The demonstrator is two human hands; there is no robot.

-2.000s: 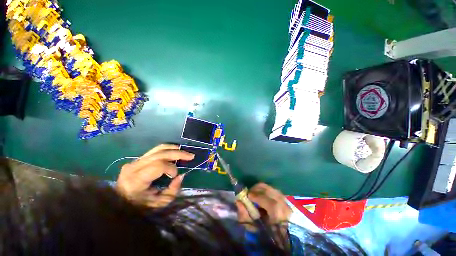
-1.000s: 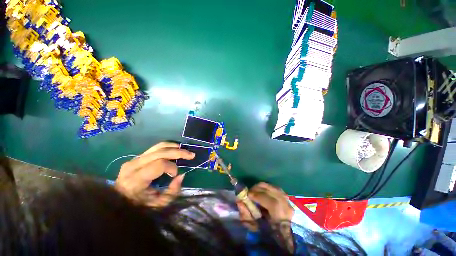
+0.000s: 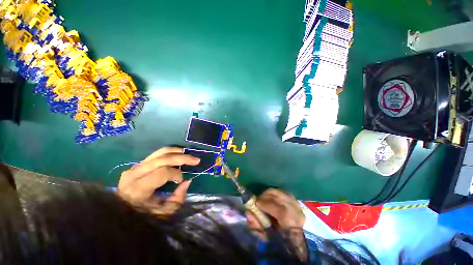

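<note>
Two joined screen assemblies lie on the green mat in front of me, one above the other. The upper screen (image 3: pixel 205 131) is untouched. The lower screen (image 3: pixel 199 160) is under the fingers of my left hand (image 3: pixel 155 178), which also holds thin solder wire (image 3: pixel 202 173) between thumb and finger. The wire's end reaches the blue board (image 3: pixel 219 162) at the lower screen's right end. My right hand (image 3: pixel 277 209) grips the tan handle of the soldering iron (image 3: pixel 250 202); its tip is at that board. Hair covers part of the view below both hands.
A heap of boards with orange flex cables (image 3: pixel 78 72) lies at left. A leaning stack of LCD modules (image 3: pixel 316 83) stands right of centre. A black fan (image 3: pixel 397 98), white cup (image 3: pixel 378 151) and black tray (image 3: pixel 454 181) are at right. A red stool (image 3: pixel 347 216) is below the bench edge.
The view has shifted slightly. The iron's tip stays at the lower board, and both hands keep nearly the same pose.
</note>
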